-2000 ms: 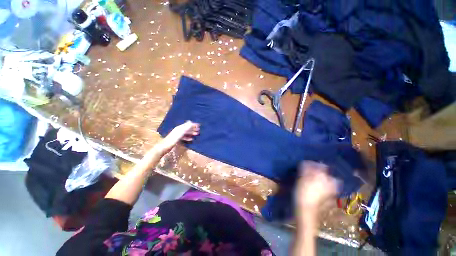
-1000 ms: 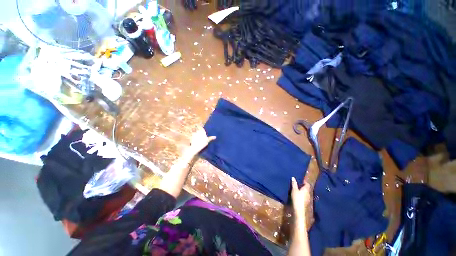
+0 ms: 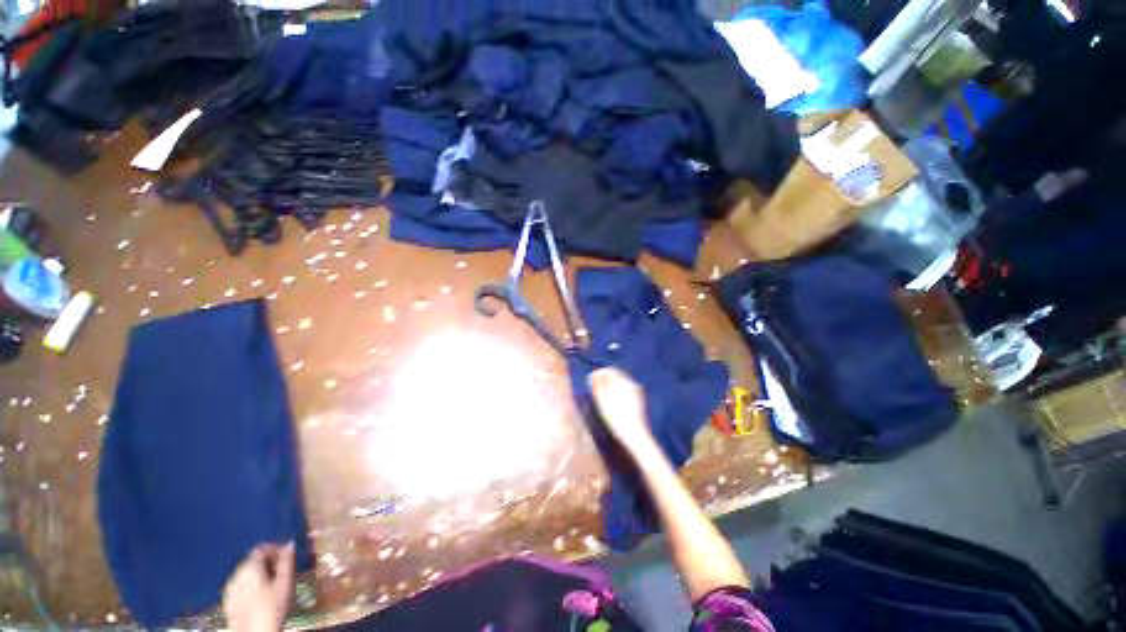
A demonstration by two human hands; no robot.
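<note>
A folded navy piece [image 3: 204, 463] lies flat on the table at the left. My left hand [image 3: 259, 590] is at its lower right edge, fingers curled; whether it pinches the cloth is unclear. A second navy garment [image 3: 661, 358] lies loosely bunched right of centre. My right hand [image 3: 617, 401] is on its left edge with the fingers closed on the cloth, fingertips partly hidden. A dark clothes hanger [image 3: 529, 300] lies just above that hand, its lower end touching the garment.
A heap of navy and black garments [image 3: 556, 111] and a hanger bundle [image 3: 296, 167] lie at the far side. Red and yellow scissors [image 3: 737, 411] lie beside a folded dark stack [image 3: 852, 352]. A cardboard box [image 3: 803, 204] stands behind. Dark garments [image 3: 914, 574] hang below the table's right edge.
The view has swung right. The folded piece now lies farther left of the hanger and bunched garment. My right hand has left the folded piece and moved onto the bunched garment.
</note>
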